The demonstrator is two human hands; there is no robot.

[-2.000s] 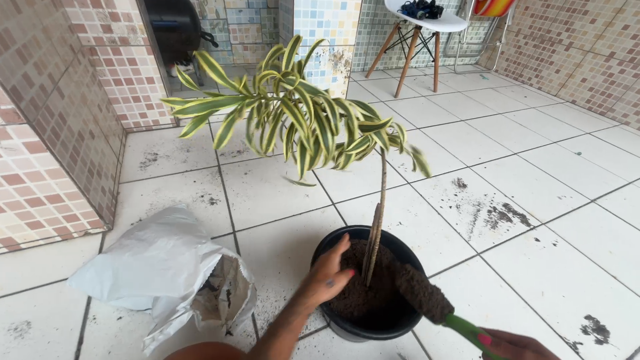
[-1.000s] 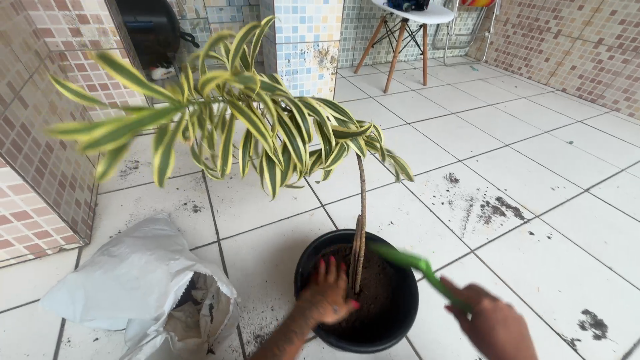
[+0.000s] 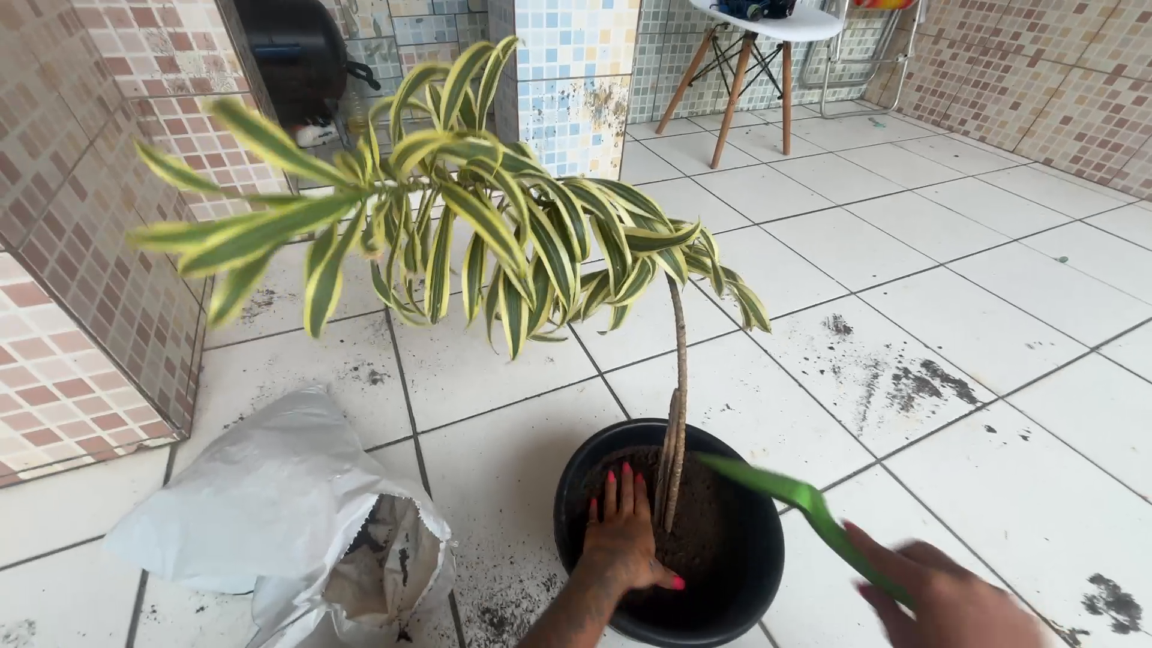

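A black plastic plant pot (image 3: 765,562) holds dark soil (image 3: 702,531) and a plant with yellow-edged green leaves (image 3: 540,225), its thin bare stem (image 3: 679,387) rising beside a short stub. My left hand (image 3: 621,540) lies on the soil left of the stem, palm down with fingers spread, holding nothing. In my right hand (image 3: 945,594), at the lower right, is the handle of a green hand trowel (image 3: 810,504). Its blurred blade reaches over the pot's right rim, just right of the stem; no soil shows on it.
An opened white sack (image 3: 261,495) lies on the tiled floor left of the pot. Soil is scattered about, with a larger patch (image 3: 931,382) at the right. Behind stand a white chair (image 3: 783,25) with wooden legs, a tiled pillar (image 3: 576,90) and a black rounded object (image 3: 292,58).
Two seconds ago the trowel carried a heap of soil over the pot; that heap is gone from it. My left hand has moved from the pot's rim and stem down onto the soil.
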